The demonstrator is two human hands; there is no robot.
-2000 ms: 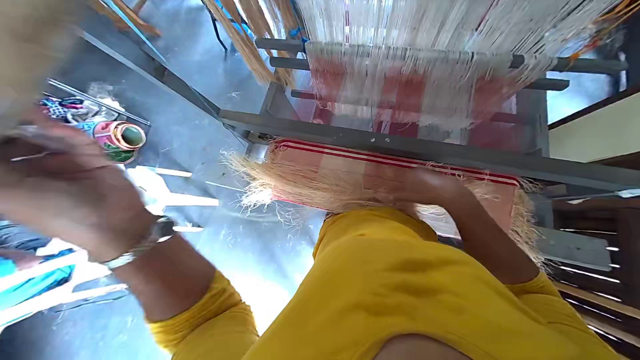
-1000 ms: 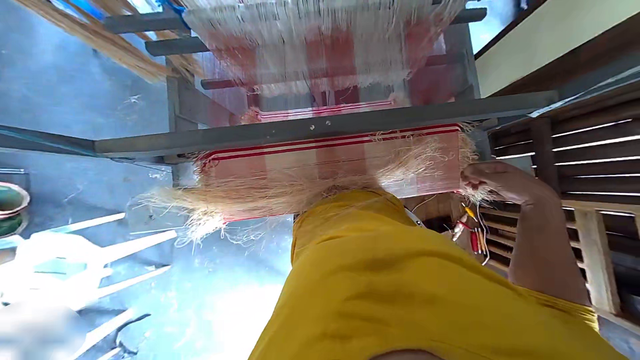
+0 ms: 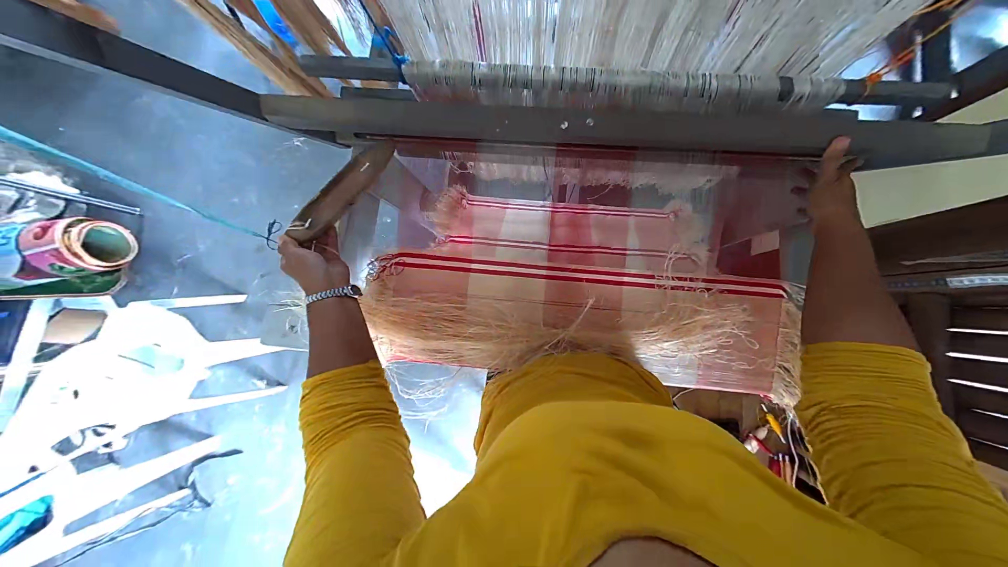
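My left hand [image 3: 316, 264] holds one end of a wooden boat shuttle [image 3: 340, 193], whose other tip meets the left end of the loom's beater beam [image 3: 504, 118]. On the far right my right hand [image 3: 831, 185] rests on the same beam, thumb at its front face and fingers partly hidden behind. Between the hands lies the pink and cream woven cloth [image 3: 583, 272] with red stripes. Loose straw-coloured fibres [image 3: 441, 327] lie across its near part, close to my waist. Beyond the beam, pale warp threads [image 3: 630, 35] run away over a dark rod.
At the left stand rolled colourful mats [image 3: 79, 244] and a white plastic chair [image 3: 134, 354]. A teal cord [image 3: 134, 181] stretches toward my left hand. Slatted wood [image 3: 976, 362] stands at the right. Small tools with coloured handles [image 3: 780, 457] lie below the cloth's right end.
My right hand has moved from the cloth's right edge up to the beam. My left hand, empty-looking and raised two seconds ago, now holds the shuttle at the beam's left end.
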